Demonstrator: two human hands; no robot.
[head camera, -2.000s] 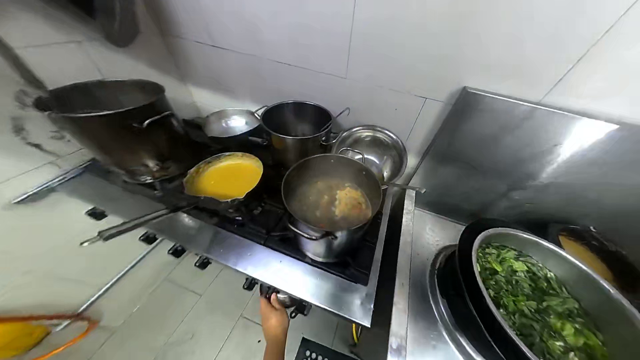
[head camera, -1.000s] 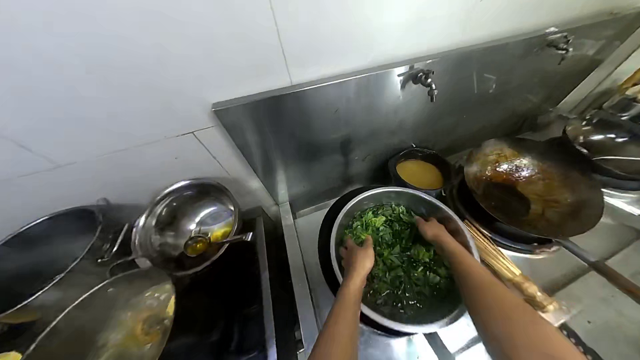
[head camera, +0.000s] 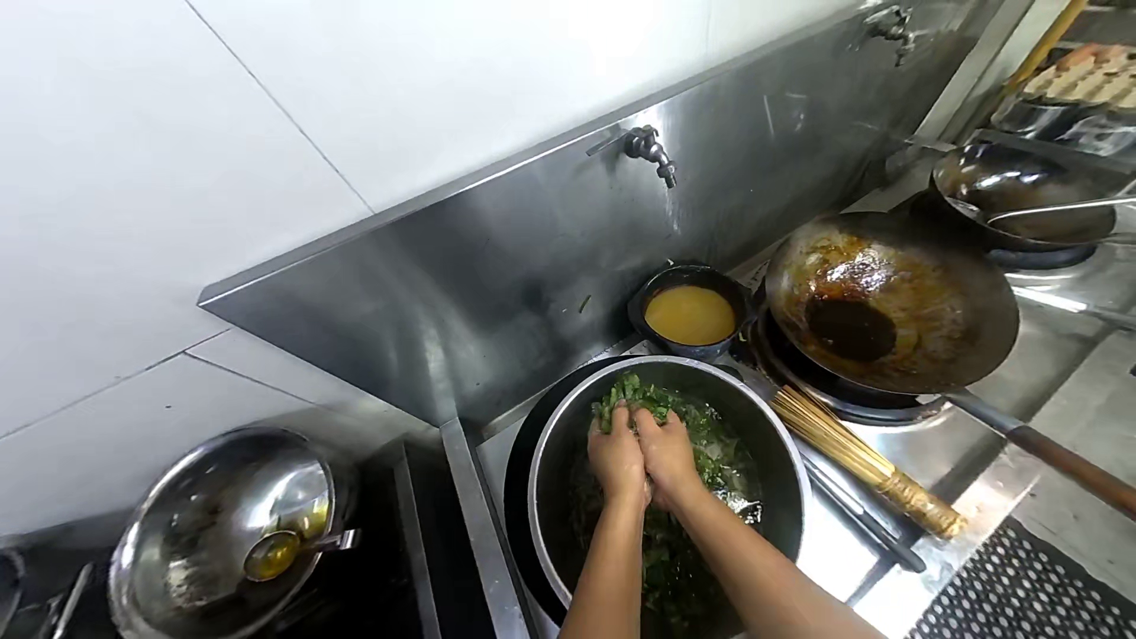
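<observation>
A large metal pot (head camera: 790, 461) holds chopped leafy greens (head camera: 710, 444) in water. Inside its rim, my left hand (head camera: 617, 457) and my right hand (head camera: 667, 453) are pressed together around a clump of wet greens (head camera: 632, 392). Both palms face inward, and part of the clump sticks out beyond my fingertips. Behind the pot is a dark bowl of yellowish liquid (head camera: 690, 315). A bundled bamboo wok brush (head camera: 865, 461) lies to the right of the pot.
A wok with dark liquid (head camera: 896, 302) sits at right, its handle (head camera: 1065, 461) jutting toward the front. Another wok (head camera: 1021, 191) holds a ladle. A faucet (head camera: 652, 155) projects from the steel backsplash (head camera: 497, 257). At lower left, a metal bowl (head camera: 222, 497) holds a ladle with oily liquid (head camera: 272, 556).
My hands were apart in the greens one second ago; now they are together around a clump. Earlier, one hand was at the stove's front knobs. The view has swung right.
</observation>
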